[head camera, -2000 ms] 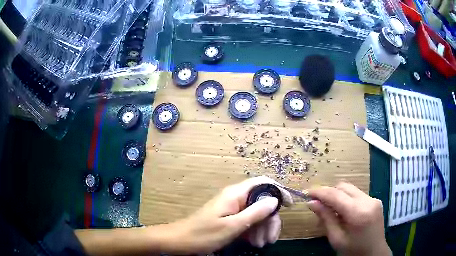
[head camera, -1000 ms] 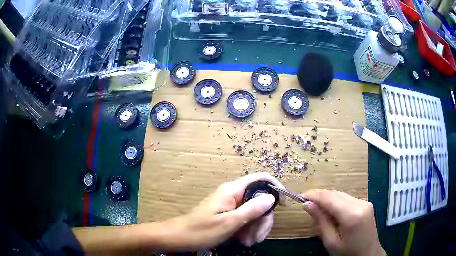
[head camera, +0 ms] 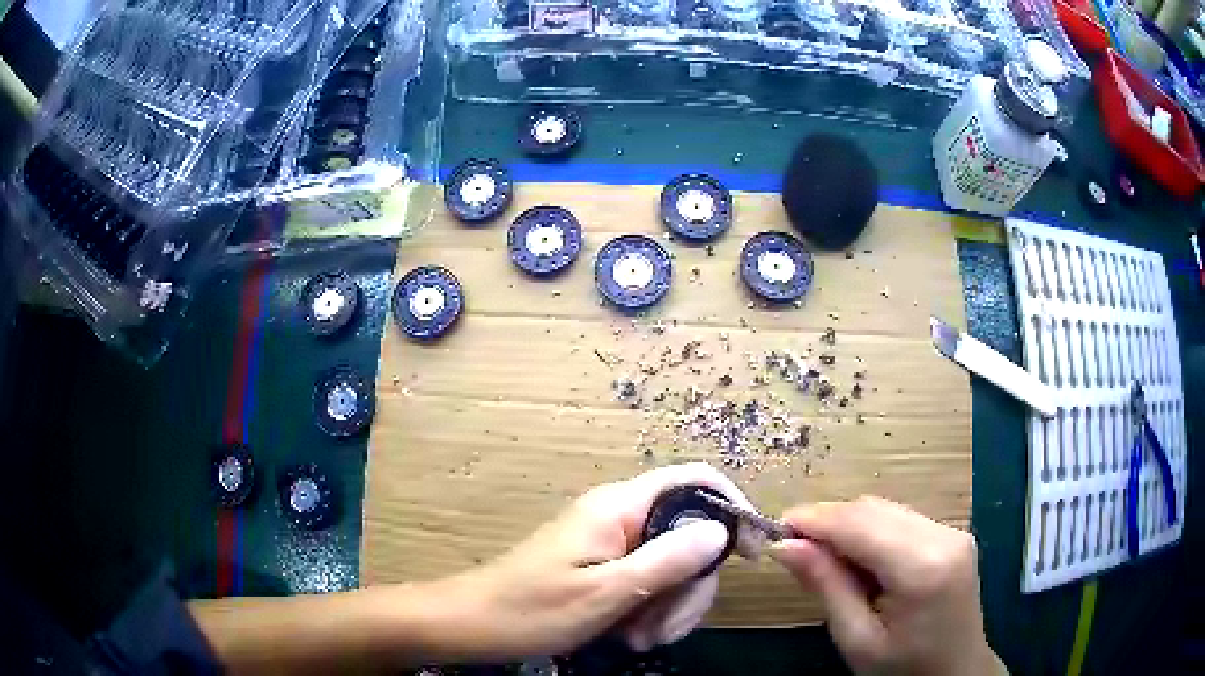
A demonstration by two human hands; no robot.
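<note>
My left hand (head camera: 621,555) holds a black wheel part (head camera: 671,508) with a pale centre above the lower part of the cardboard work sheet (head camera: 502,409); the thumb covers part of its centre. My right hand (head camera: 879,568) grips a slim metal tool (head camera: 756,519), and its tip touches the wheel's upper right rim. Whether the tool has one prong or two cannot be told. Small pale and dark scraps (head camera: 740,429) lie on the cardboard just beyond the hands. Several loose wheels (head camera: 633,291) lie across the upper cardboard.
A black foam pad (head camera: 829,192) and white bottle (head camera: 981,152) stand beyond. A craft knife (head camera: 991,367) touches the slotted white tray (head camera: 1103,515), which holds blue-handled pliers (head camera: 1134,462). Clear plastic trays (head camera: 159,119) lie upper left; a red bin (head camera: 1143,145) is upper right. More wheels (head camera: 342,400) lie left.
My right hand has moved slightly left, and the tool tip now lies along the wheel's upper right rim. The left hand still holds the wheel. The whole view has shifted slightly.
</note>
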